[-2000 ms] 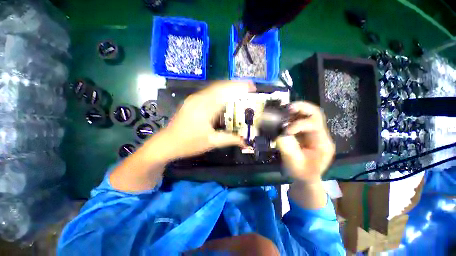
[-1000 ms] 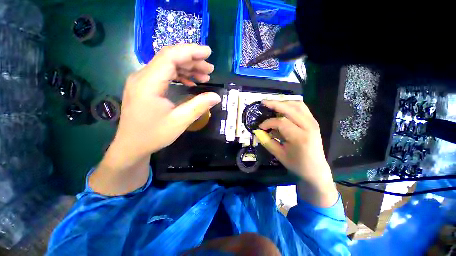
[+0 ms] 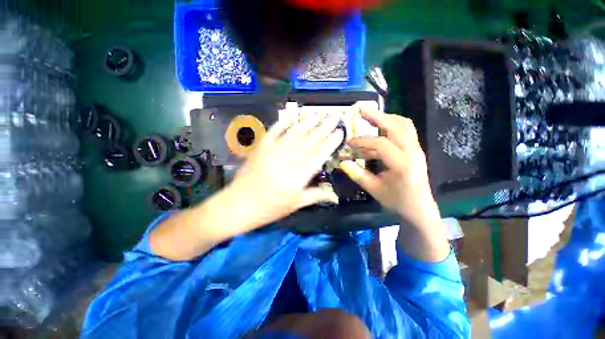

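The white fixture sits on the black base and is largely covered by both hands. My left hand lies over it with fingers stretched onto a black round part, of which only a dark rim shows. Whether the left fingers grip it is hidden. My right hand holds the part's right side, fingers bent; the yellow fixture piece is by its thumb. The orange-tan ring lies flat on the base, left of my left hand.
Several black round parts lie at left beside stacked clear trays. Two blue bins of small metal pieces stand behind. The blurred dark screwdriver hangs over them. A black tray, more blister trays and cables are at right.
My left hand has moved right and down from beside the fixture onto the black part. My right hand stays at the part. The dark tool overhead has shifted left, and the view has shifted too.
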